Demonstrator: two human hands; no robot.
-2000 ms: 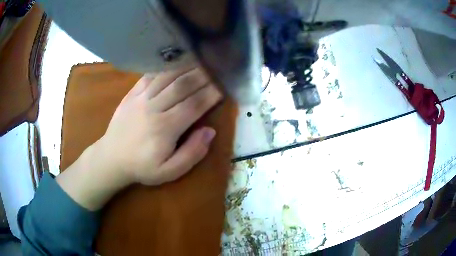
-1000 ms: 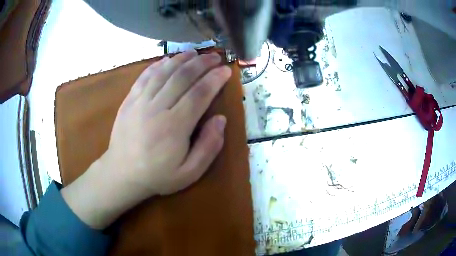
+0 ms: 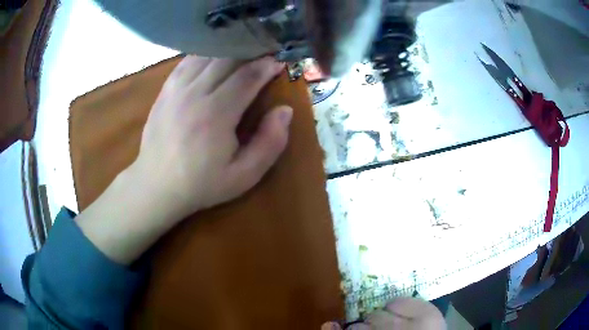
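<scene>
The brown leather panel (image 3: pixel 271 245) lies on the white table under my left hand (image 3: pixel 206 129). The hand is flat on it, fingers pointing at the machine, fingertips by the presser foot (image 3: pixel 295 69) at the panel's right edge. The panel's lower end runs out of the picture. My right hand (image 3: pixel 403 316) is at the bottom edge, cut off and curled beside the panel's lower right edge; a dark thing shows at its fingers, too little to name. The grey sewing machine head (image 3: pixel 194 26) hangs above and hides the far edge of the panel.
Thread snips with a red cloth wrap (image 3: pixel 549 122) lie on the right of the table. The thread tension assembly (image 3: pixel 399 77) hangs right of the foot. Brown panels (image 3: pixel 19 71) are at the far left, with a pale stack (image 3: pixel 16 193) below. A ruler scale (image 3: pixel 478 258) runs along the front edge.
The panel's right edge has come in by the foot, and my left hand has moved up with its fingertips at the foot. My right hand has come into view at the bottom.
</scene>
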